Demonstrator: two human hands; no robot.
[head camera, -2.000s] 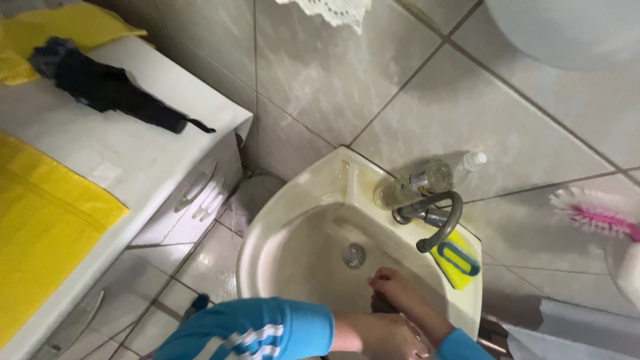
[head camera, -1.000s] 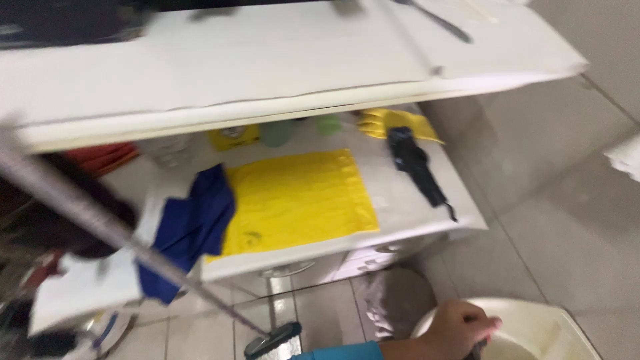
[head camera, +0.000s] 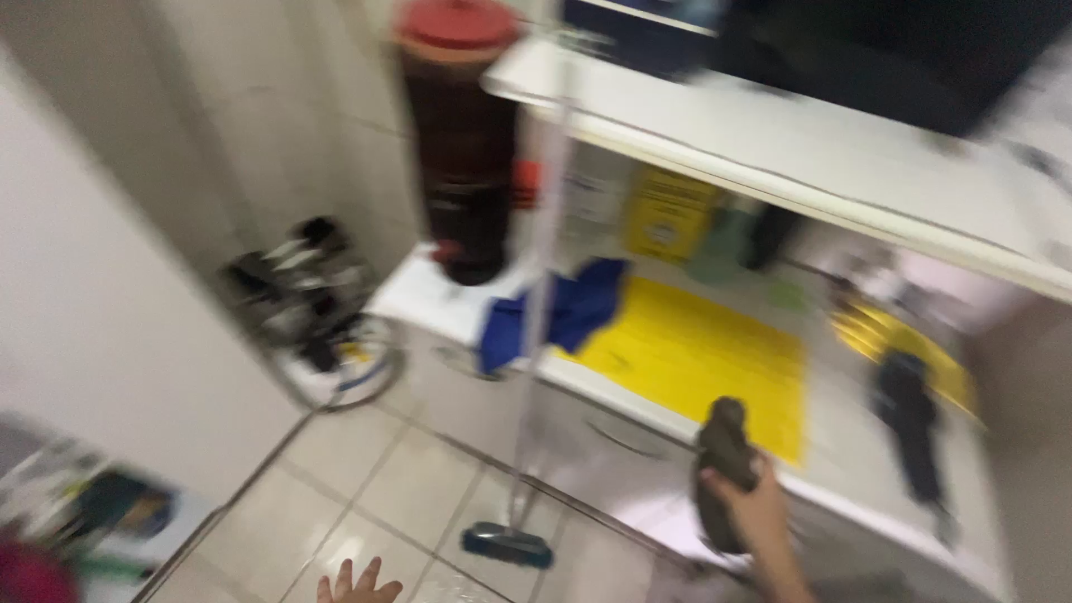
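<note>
My right hand (head camera: 766, 511) holds a dark grey-brown item (head camera: 724, 477), blurred, perhaps a wrung cloth, in front of the lower counter's edge. My left hand (head camera: 360, 584) is at the bottom edge with its fingers spread and nothing in it, over the tiled floor. Beyond my right hand a yellow cloth (head camera: 712, 352) lies flat on the white counter, with a dark blue cloth (head camera: 557, 314) at its left end. A black folded umbrella or similar item (head camera: 909, 427) lies to the right, beside a yellow bundle (head camera: 863, 331).
A broom (head camera: 507, 543) with a pale handle stands upright before the cabinet drawers (head camera: 628, 435). A white shelf (head camera: 754, 142) overhangs the counter. A tall dark container with a red lid (head camera: 461, 151) stands at its left end. A round holder of mixed items (head camera: 335, 368) sits on the floor.
The view has swung from the sink to the counter and floor. My hands were together over the basin; now they are apart, and my right hand is raised before the counter with the dark item.
</note>
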